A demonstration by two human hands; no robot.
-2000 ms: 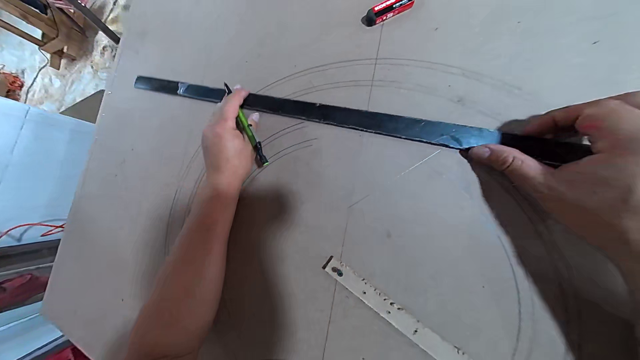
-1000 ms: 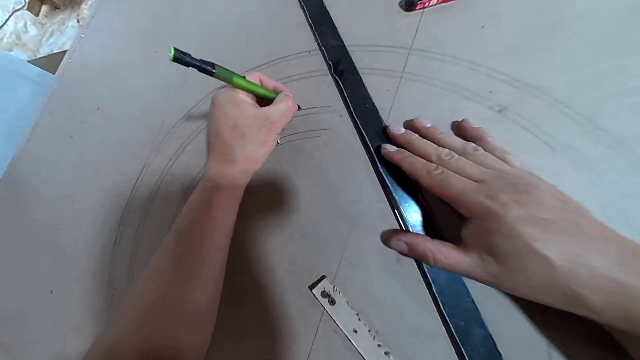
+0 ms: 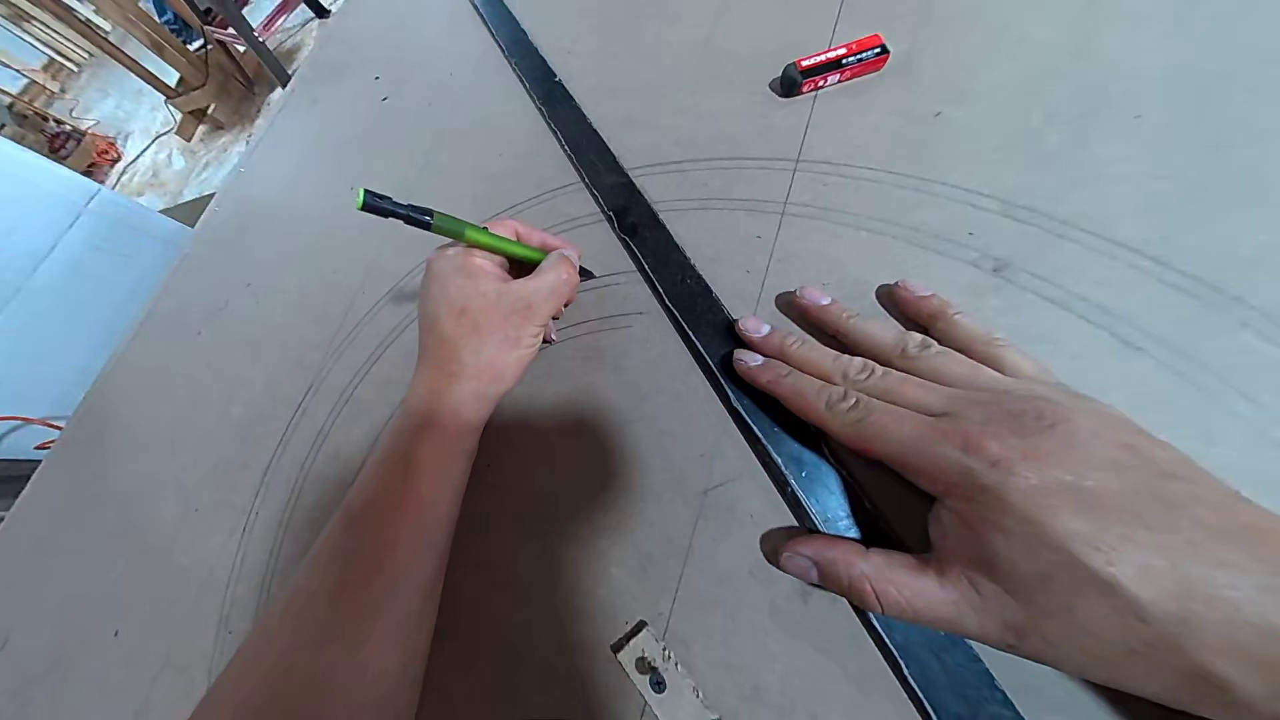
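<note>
My left hand [image 3: 492, 310] grips a green and black mechanical pencil [image 3: 455, 228], its dark tip down at the end of short curved pencil lines on the flat board [image 3: 560, 620]. A long black straight strip [image 3: 660, 250] lies diagonally across the board, just right of the pencil tip. Spread over the strip's right edge, my right hand [image 3: 930, 430] touches it with fingertips and thumb and grips nothing between its fingers. Large concentric pencil arcs run under the strip.
A red-sleeved eraser [image 3: 835, 66] lies at the upper right of the board. A pale wooden strip with a screw [image 3: 662, 675] is at the bottom centre. Beyond the board's left edge are a light blue panel [image 3: 70, 300], an orange cord [image 3: 30, 422] and wooden framing [image 3: 120, 50].
The black strip has turned from nearly crosswise to a steep diagonal. My right hand has gone from gripping its end to lying flat on it. My left hand has left the strip and holds the pencil in writing position.
</note>
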